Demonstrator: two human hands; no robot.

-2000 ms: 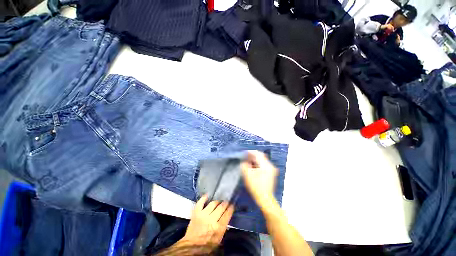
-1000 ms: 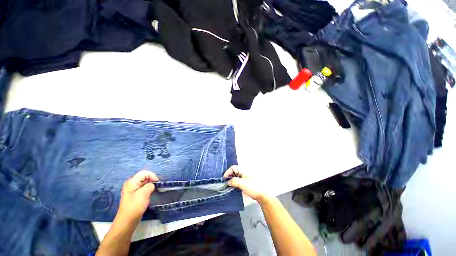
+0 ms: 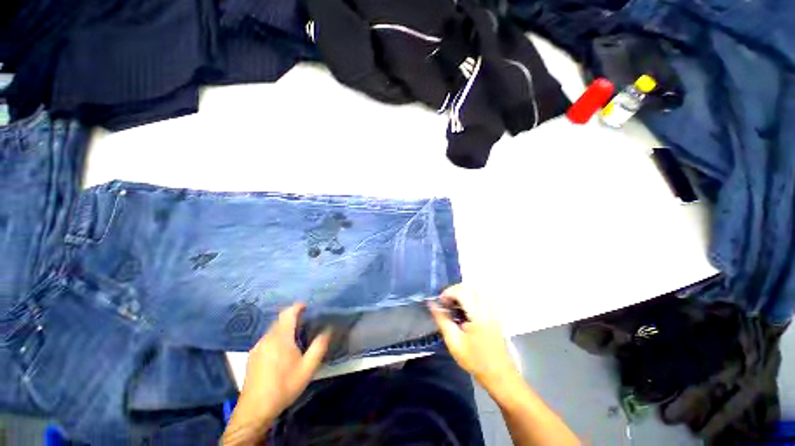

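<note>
Blue jeans (image 3: pixel 270 235) with dark printed motifs lie across the white table, waistband to the left and one leg opening at the right. Part of the leg near the front edge is turned back and shows a grey inner side (image 3: pixel 375 329). My left hand (image 3: pixel 283 361) is at the left end of this fold, thumb and fingers apart, slightly blurred; whether it touches the cloth is unclear. My right hand (image 3: pixel 466 329) pinches the cloth at the hem corner. A small dark thing shows at its fingers, too blurred to name.
Pinstriped garments (image 3: pixel 131 52) lie at back left, black garments with white stripes (image 3: pixel 418 52) at back centre. A red can (image 3: pixel 590 101), a yellow-capped bottle (image 3: pixel 628 102) and a phone (image 3: pixel 676 174) are at right beside a denim heap (image 3: pixel 750 131). Dark garments (image 3: pixel 689 366) lie below right; stacked jeans (image 3: pixel 39 192) left.
The view has swung right, then partly back left. The left hand's fingers have opened from their pinch on the edge, and the turned-back cloth has shifted. The right hand stays at the hem end.
</note>
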